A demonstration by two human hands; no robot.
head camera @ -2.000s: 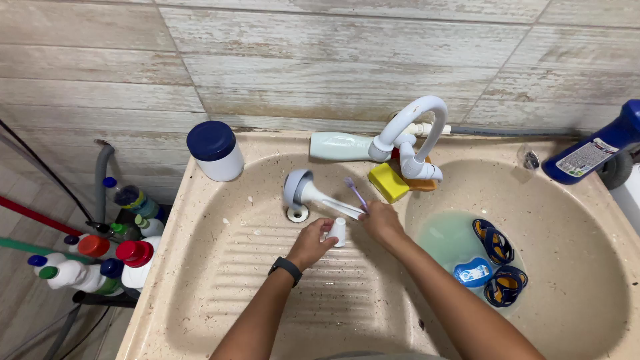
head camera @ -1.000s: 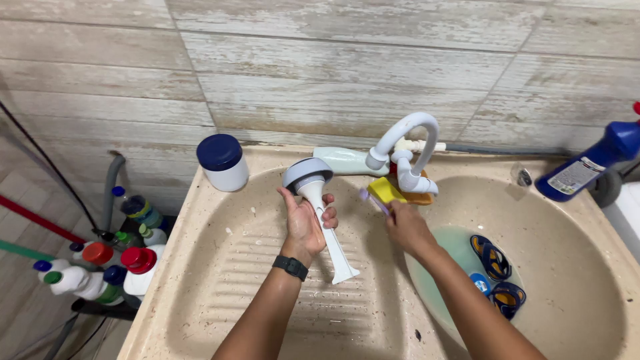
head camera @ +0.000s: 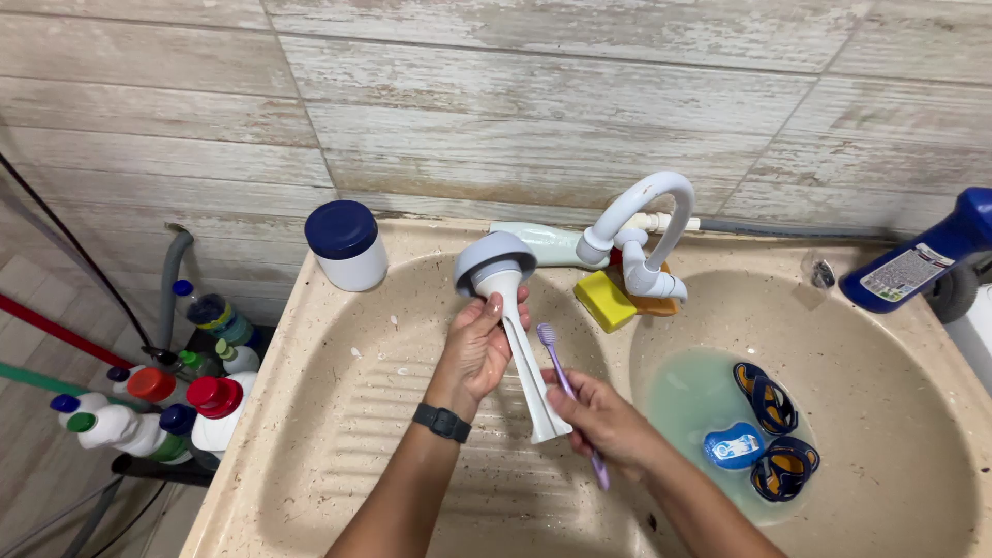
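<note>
My left hand [head camera: 482,346] grips a white plastic part [head camera: 523,364] with a long split stem, just below its round grey cupped head [head camera: 494,260]. The part slants over the ribbed left basin [head camera: 387,465], its flared end down to the right. My right hand [head camera: 601,418] holds a purple toothbrush [head camera: 564,372], bristles up, close beside the stem; its fingers are at the flared end. A yellow sponge [head camera: 605,301] lies on the rim near the white faucet [head camera: 659,201].
Sandals [head camera: 783,469] and a blue object [head camera: 732,446] sit in cloudy water in the right basin [head camera: 876,418]. A blue-lidded jar [head camera: 346,246], a pale green bottle [head camera: 542,244] and a blue bottle [head camera: 914,260] are on the rim. Several bottles [head camera: 225,418] stand at the left.
My right hand has moved from the yellow sponge, left and down to the flared end of the white part, with the toothbrush. Two seconds ago my left hand was on a small white piece in the basin.
</note>
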